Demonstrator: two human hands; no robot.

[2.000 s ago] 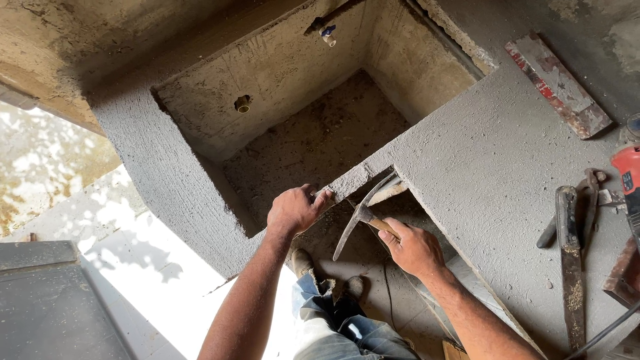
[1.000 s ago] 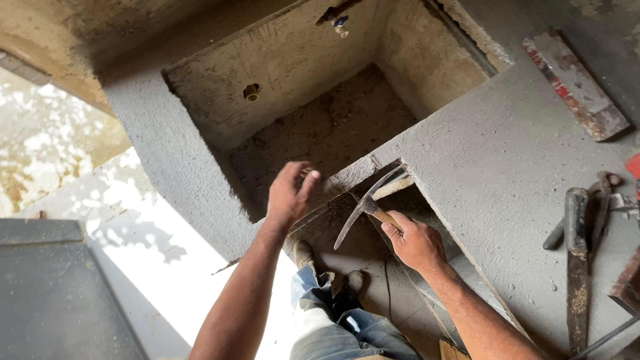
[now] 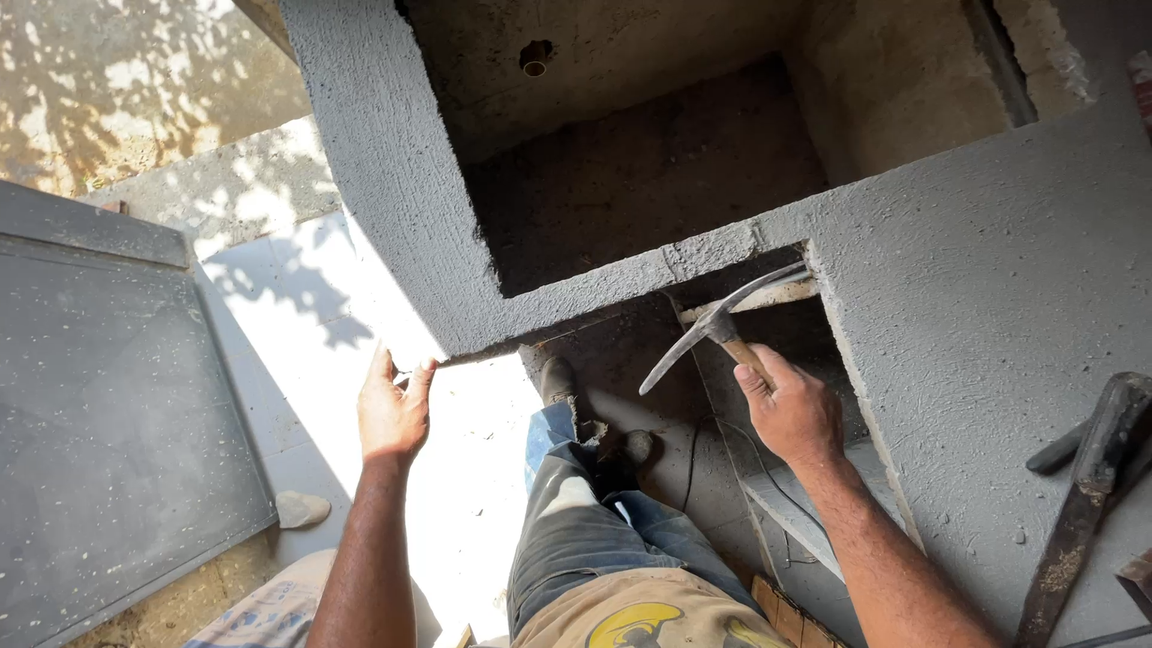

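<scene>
My right hand (image 3: 792, 405) grips the short wooden handle of a small pick hammer (image 3: 724, 319). Its curved metal head, pointed at the lower left end, hangs over the opening in the grey concrete counter (image 3: 945, 270). My left hand (image 3: 396, 405), thumb and fingers apart, is at the front left corner of the rough concrete rim (image 3: 405, 198); it holds no tool, and whether the fingertips touch the edge is unclear. Beyond the narrow front strip (image 3: 630, 274) lies a deep concrete basin (image 3: 630, 171) with a pipe fitting (image 3: 534, 59) in its wall.
On the right of the counter lie a dark long-handled tool (image 3: 1071, 522) and other tools, partly cut off. A speckled grey panel (image 3: 117, 405) stands at the left, near a stone (image 3: 301, 509). A cable (image 3: 765, 459) hangs below the opening, past a shelf (image 3: 792, 504).
My left hand has left the front strip beside the basin and moved left to the outer corner of the rim. The pick hammer stays in my right hand. The view has shifted.
</scene>
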